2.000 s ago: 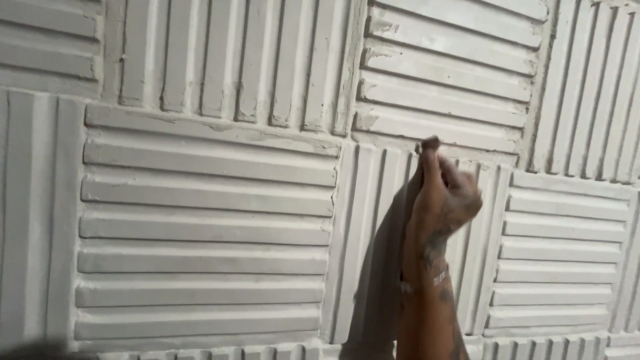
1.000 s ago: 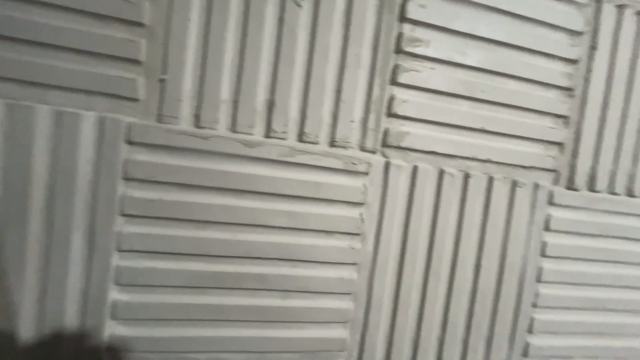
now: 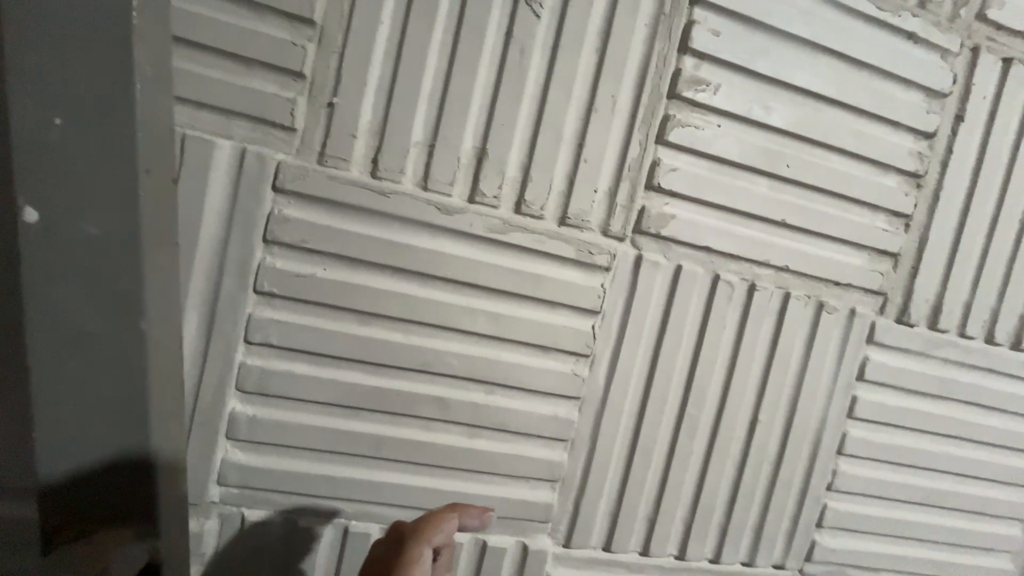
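What looks like my left hand [image 3: 424, 540] enters at the bottom edge, cut off by the frame. Its fingers are curled, one pointing right, in front of the lower edge of a pale ribbed wall panel with horizontal ribs [image 3: 416, 336]. Whether it touches the panel or holds something small cannot be told. To the right is a panel with vertical ribs [image 3: 712, 416]. Above are another vertical-ribbed panel [image 3: 488, 104] and a horizontal-ribbed one [image 3: 792, 152], with rough, chipped-looking residue along ribs and joints. My right hand is out of view.
A dark grey vertical post or frame [image 3: 88, 240] runs down the left side, bordering the panels. A hand-shaped shadow [image 3: 272, 540] falls on the panels at the lower left. More ribbed panels [image 3: 936, 432] continue to the right.
The tattooed hand and forearm raised against the panels two seconds ago are gone from view. A hand now shows at the bottom. The view has shifted left, bringing in the dark post.
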